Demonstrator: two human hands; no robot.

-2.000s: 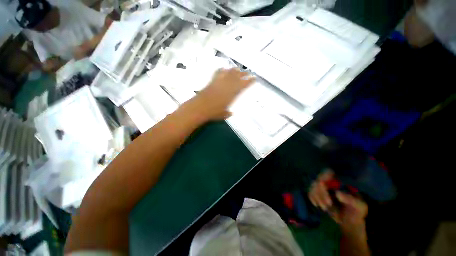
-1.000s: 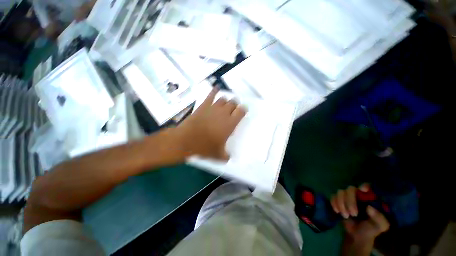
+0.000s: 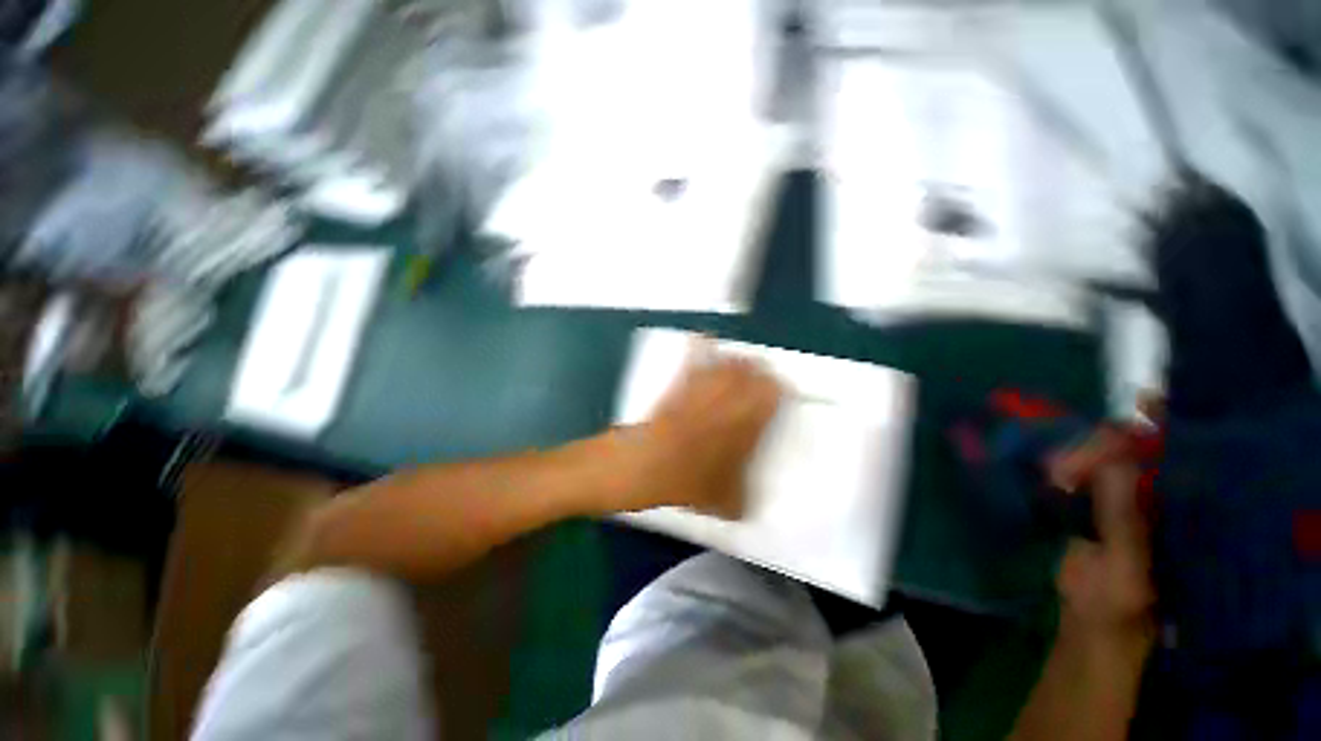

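A white panel housing (image 3: 833, 471) lies at the near edge of the green bench in front of me, its near side over the edge. My left hand (image 3: 717, 430) is on its left part, gripping it; the fingertips are blurred. My right hand (image 3: 1108, 528) is closed around the handle of the dark blue drill driver (image 3: 1231, 311) with red accents at the right. The drill points up and away, with a blurred thin dark rod above its chuck end. Everything is blurred by motion, and screws cannot be made out.
White cover plates (image 3: 638, 217) lie behind the work, with more white panels (image 3: 956, 261) at the back right. A finished panel (image 3: 309, 340) lies alone at left on the bench (image 3: 464, 355). White trays are stacked back left. A brown carton (image 3: 225, 579) is below the bench.
The view has swung left. My left hand has brought the white panel from the pile to the near bench edge. The drill in my right hand has come up beside the work.
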